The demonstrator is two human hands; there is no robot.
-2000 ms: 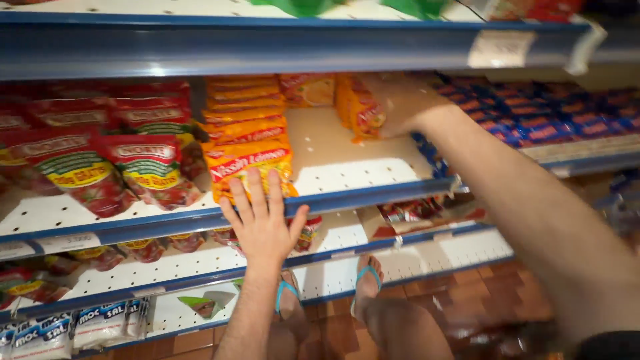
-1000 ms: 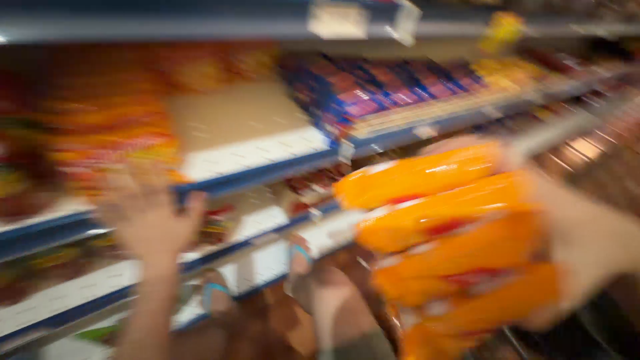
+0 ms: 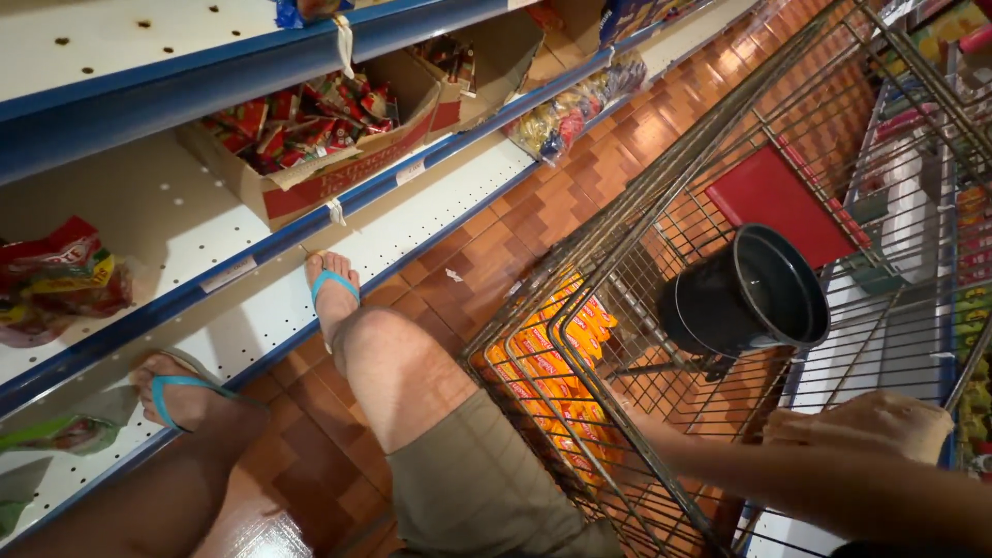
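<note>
My right arm reaches from the lower right into a metal wire shopping cart [image 3: 612, 232]. My right hand [image 3: 620, 407] is low inside it, beside a pile of orange packets [image 3: 554, 364], mostly hidden by the wires and blurred; whether it grips a packet cannot be told. A black plastic bucket [image 3: 744, 291] lies tilted in the cart, near a red plastic panel [image 3: 783, 205] on the wires. My left hand is out of view.
Left of the cart stand white perforated shelves with blue edges [image 3: 310, 209]. They hold an open cardboard box [image 3: 364, 167] of red sachets, red pouches [image 3: 66, 271] and bagged goods [image 3: 577, 108]. My feet in turquoise flip-flops rest on the bottom shelf. More shelving stands at right.
The view has swung down and right to the cart. My right hand, which held several orange packets a second ago, is now down in the cart. My left hand has left the view.
</note>
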